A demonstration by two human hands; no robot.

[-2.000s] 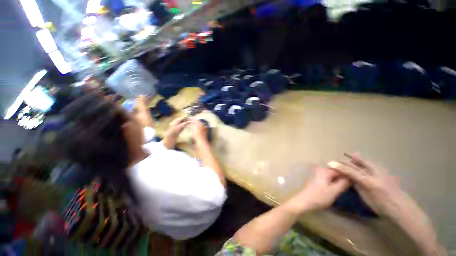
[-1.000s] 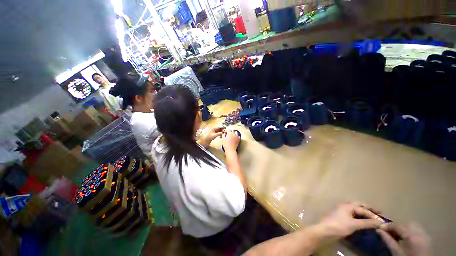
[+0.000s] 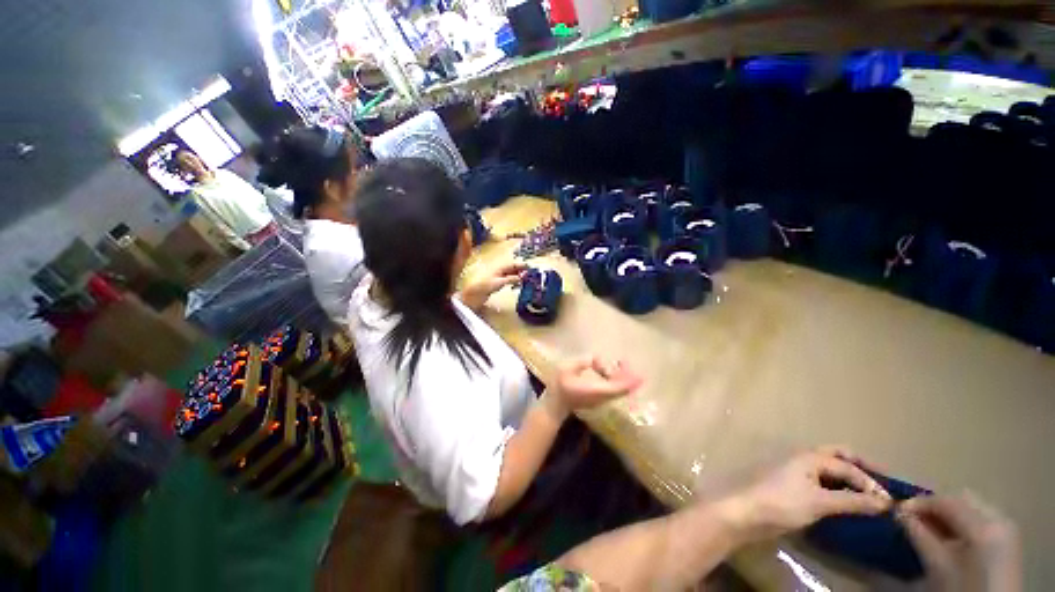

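Note:
A dark speaker housing [image 3: 862, 541] lies on its side on the bench at the lower right, partly under my hands. My left hand [image 3: 816, 491] is bent over its upper edge, with thumb and finger closed on that edge. My right hand [image 3: 960, 541] is at its right end, blurred, with fingertips close to those of my left hand. Something tiny may be between the fingertips, but it is too small to tell. The housing's open end cannot be made out.
Brown bench covering [image 3: 764, 382] stretches ahead. Several dark housings [image 3: 634, 283] stand at the far left of the bench, with more along the back [image 3: 960, 278]. A co-worker in white [image 3: 434, 393] sits at left, one hand out over the bench edge, near another housing [image 3: 539, 297]. A shelf [image 3: 694, 44] runs above.
My hands stay at the housing; the view has steadied and shifted slightly. The co-worker's near hand has moved from their housing towards me and is now open and empty.

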